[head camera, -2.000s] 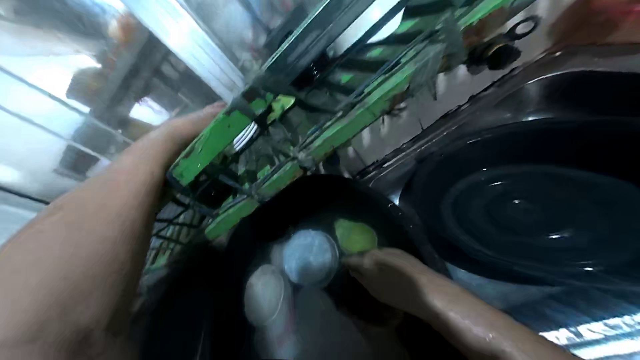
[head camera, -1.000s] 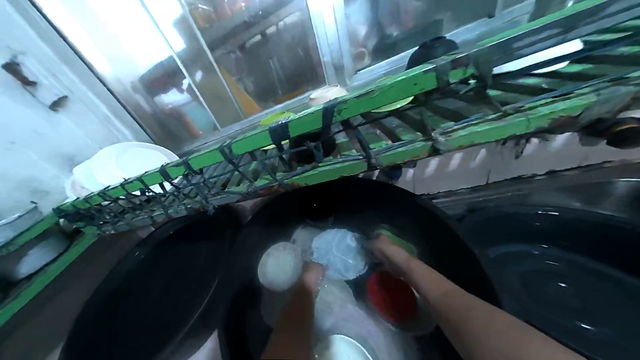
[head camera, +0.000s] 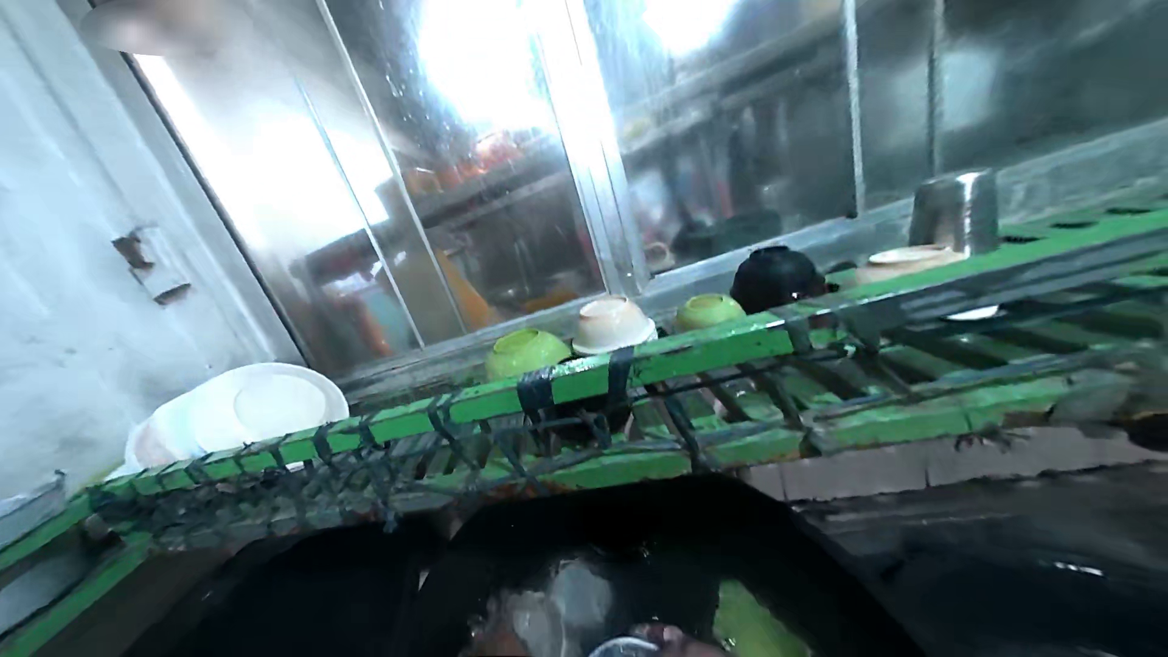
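At the bottom edge, my right hand (head camera: 680, 641) is partly in view, its fingers over the pale rim of a cup or bowl (head camera: 624, 647). My left hand (head camera: 497, 631) is blurred and mostly cut off, beside pale, wet dishes (head camera: 580, 598); its grip cannot be made out. Both hands are inside a large black basin (head camera: 620, 511). To the right of my right hand lies a yellow-green item (head camera: 753, 620), perhaps a bowl or sponge.
A green slatted rack (head camera: 721, 360) runs behind the basin. On it stand white plates (head camera: 283, 401), green bowls (head camera: 527, 351), a white bowl (head camera: 613, 324), a black bowl (head camera: 776, 276) and a metal cup (head camera: 956, 212). Another dark basin (head camera: 319, 593) sits left; a glazed window is behind.
The view has tilted up, showing more rack and window. My left forearm, over the rack two seconds ago, was in the basin one second ago. The red item seen then is out of sight.
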